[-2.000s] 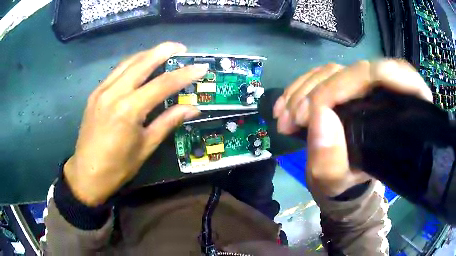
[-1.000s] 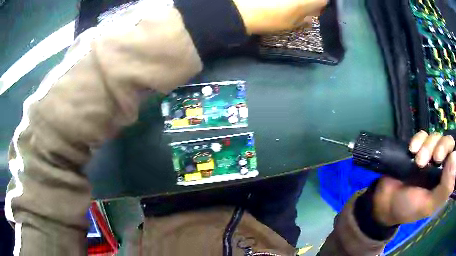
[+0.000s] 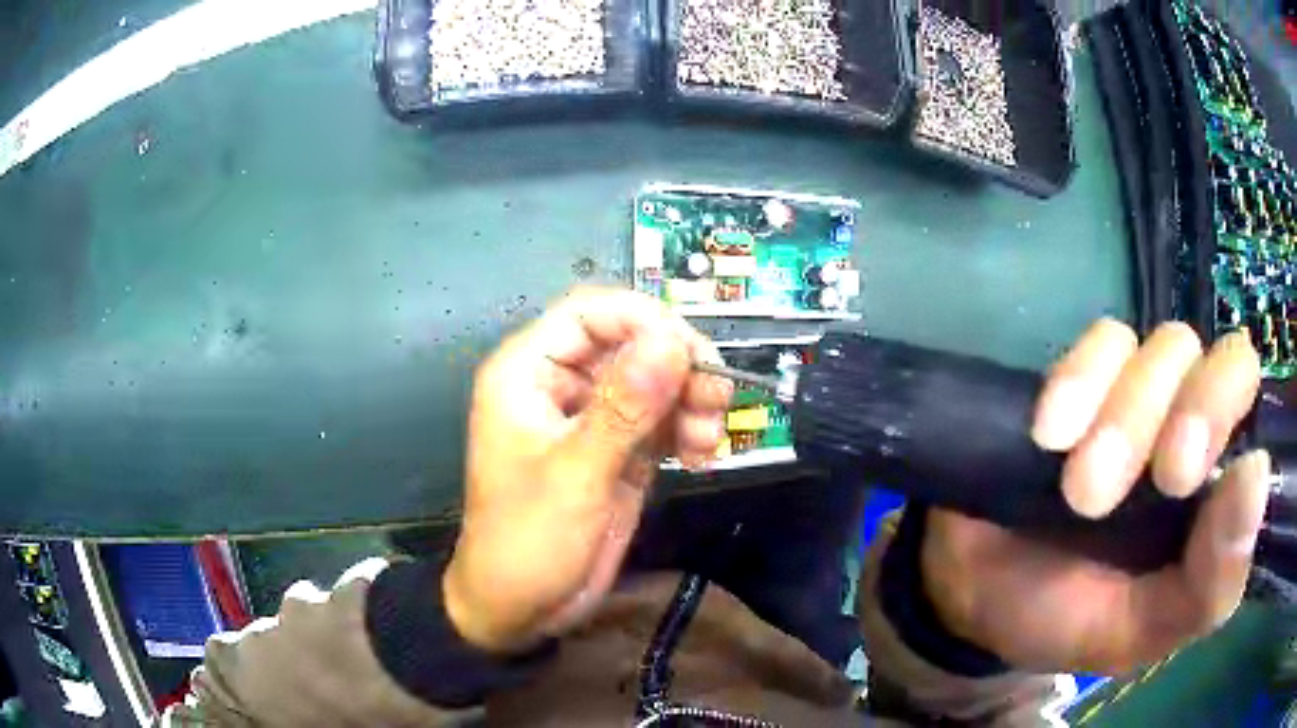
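Observation:
My right hand (image 3: 1138,498) is wrapped around the black electric screwdriver (image 3: 925,420), which points left. Its thin silver bit (image 3: 740,376) reaches the fingertips of my left hand (image 3: 569,441). The left fingers are pinched together at the bit's tip; whether a screw is between them cannot be told. One green power supply board (image 3: 754,256) with silver-white edge strips lies flat on the mat above the hands. A second board (image 3: 747,427) lies below it, partly hidden by my left hand and the screwdriver.
Three black bins of screws (image 3: 519,50) stand in a row at the far side. Stacked black mats (image 3: 1159,185) and a black tray with rows of green boards (image 3: 1252,213) are at the right. A blue and red item (image 3: 164,605) is below the bench edge at lower left.
My left hand has come back from the right-hand screw bin to the screwdriver's tip. The screwdriver has moved left, over the lower board. The whole view has shifted.

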